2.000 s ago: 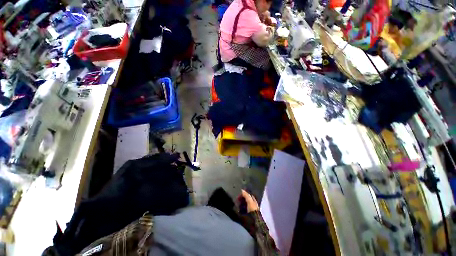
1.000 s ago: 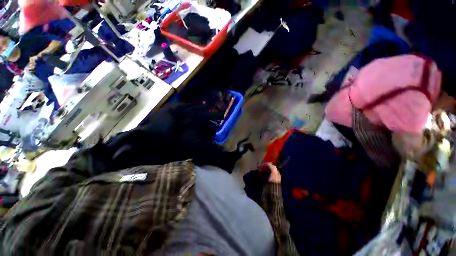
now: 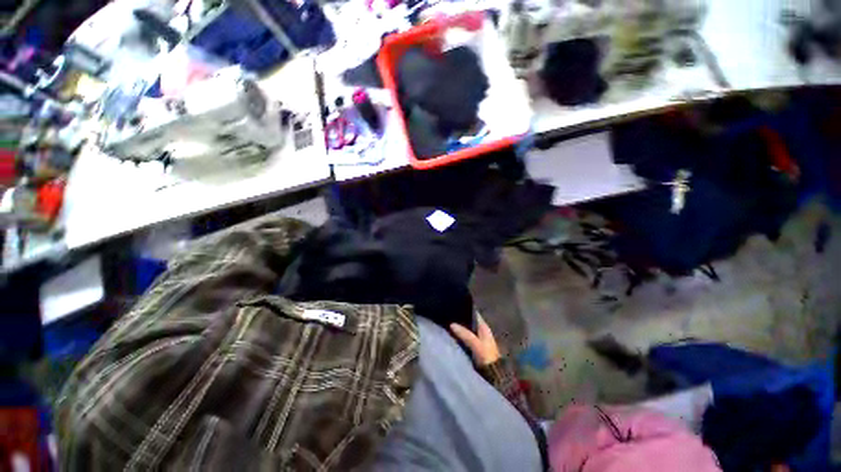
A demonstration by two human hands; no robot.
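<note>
A bundle of black cloth lies against the front of my body, with a small white patch on it. My right hand is at the near right edge of the cloth, its fingers touching or very close to it. The hand is small and blurred, and I cannot tell if it grips the cloth. My left hand is not visible; the plaid sleeve runs toward the bundle, which covers its end.
A white machine table runs across ahead, bearing a sewing machine and a red crate of dark cloth. Dark cloth lies beyond on the right. A person in pink is close at the lower right, beside blue cloth.
The view has swung left toward the table and red crate. The person in pink has shifted from the top to the lower right. The black bundle and my right hand stay close to my body.
</note>
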